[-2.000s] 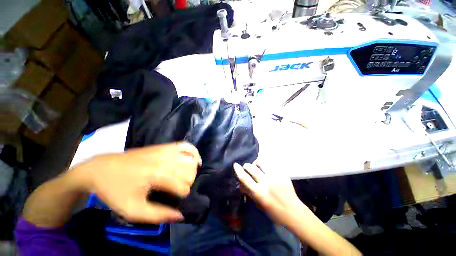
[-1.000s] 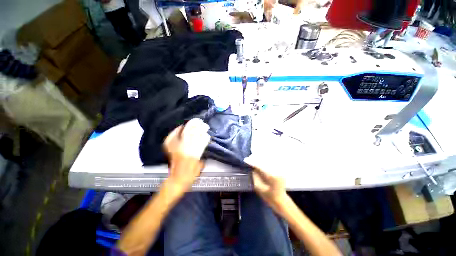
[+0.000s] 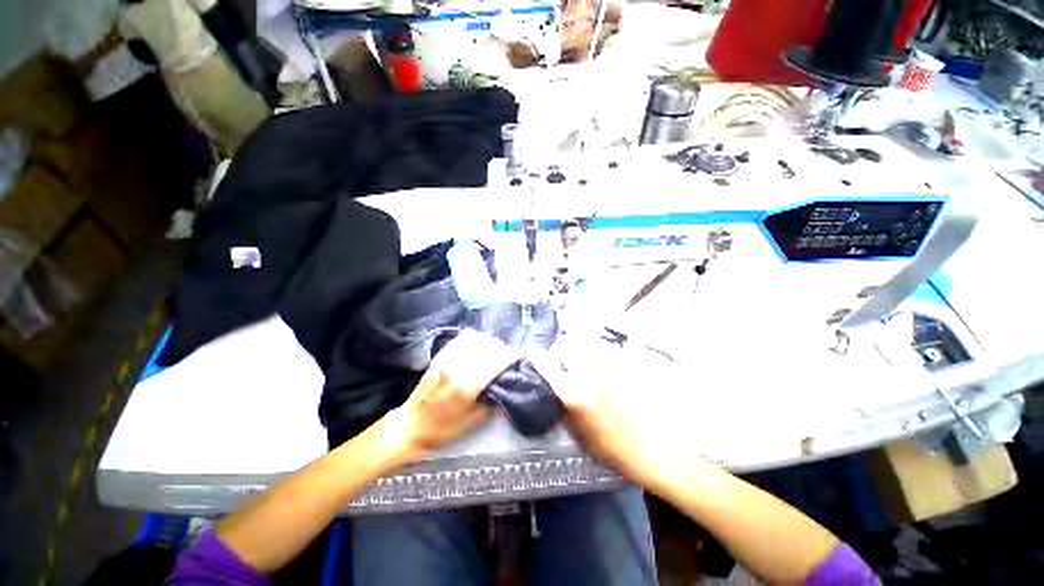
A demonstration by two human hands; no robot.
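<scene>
A dark garment with a grey-blue inner side [image 3: 401, 315] lies bunched on the machine bed in front of the needle area. My left hand [image 3: 464, 383] grips its near edge. My right hand [image 3: 590, 418] grips the edge to the right, with a small dark fold of cloth hanging between the hands. The white sewing machine [image 3: 733, 246] with blue stripe stands behind. The light-blue lamp piece [image 3: 473, 271] is left of the needle. Fingertips are partly blurred, and the presser foot is hard to make out.
Black garments with a white label [image 3: 258, 206] lie at the back left. Thread snips [image 3: 615, 337] lie right of the needle, and a thin dark tool [image 3: 650, 286] lies behind them. A ruler strip [image 3: 458, 484] runs along the front edge. A metal flask [image 3: 670, 111] stands behind.
The hands first worked over the cloth near the lap and front edge. They have now moved forward and closer together near the needle, folding the cloth edge up. The ruler strip is uncovered.
</scene>
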